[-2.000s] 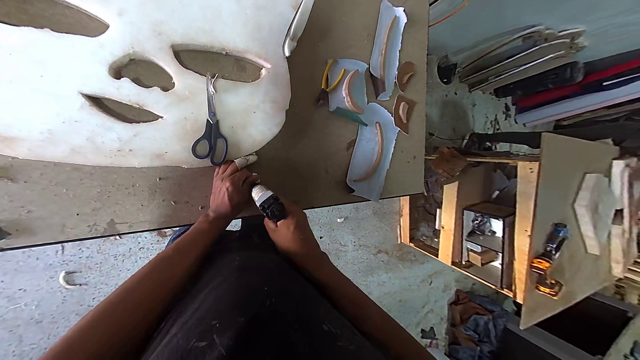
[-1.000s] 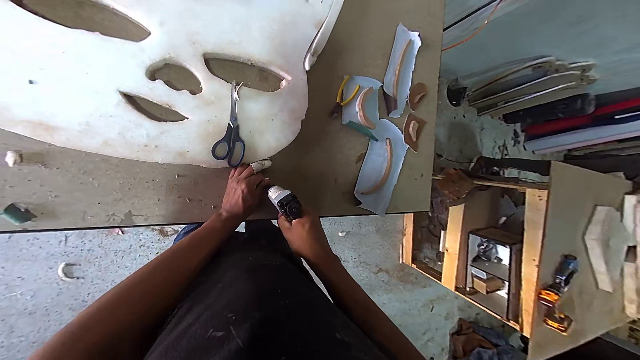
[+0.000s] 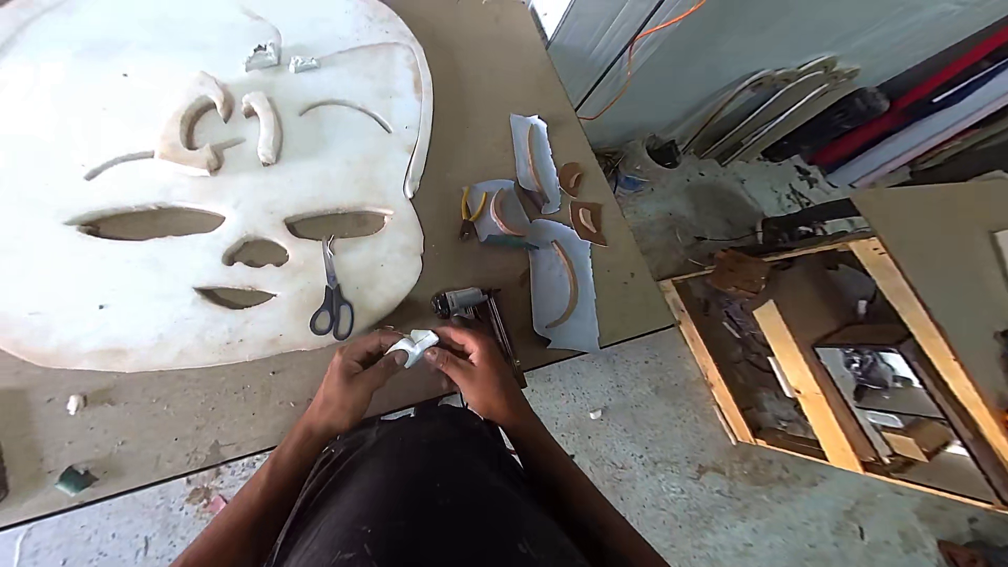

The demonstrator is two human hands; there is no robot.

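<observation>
My left hand (image 3: 358, 376) and my right hand (image 3: 476, 366) grip a small white piece (image 3: 413, 346) between their fingertips, over the table's near edge. Just beyond my right hand a pneumatic stapler or nailer (image 3: 465, 302) lies on the table. Scissors with dark handles (image 3: 332, 309) rest on a large white face-shaped foam-like panel (image 3: 157, 315), their blades at an eye opening. Loose curved pieces (image 3: 264, 130) lie on its upper part. To the right, white paper sheets (image 3: 583, 272) carry thin curved strips (image 3: 568, 279); yellow-handled pliers (image 3: 472, 211) lie beside them.
The brown tabletop (image 3: 472, 94) ends at a near edge in front of my body. White and green scraps (image 3: 75, 479) lie at its left. A wooden-framed cabinet (image 3: 811, 386) stands on the floor to the right. An orange cable (image 3: 630, 51) hangs by the wall.
My right hand held a dark-and-light tool earlier; now both hands hold the small white piece, and the stapler or nailer lies on the table. The view has shifted, showing more of the panel.
</observation>
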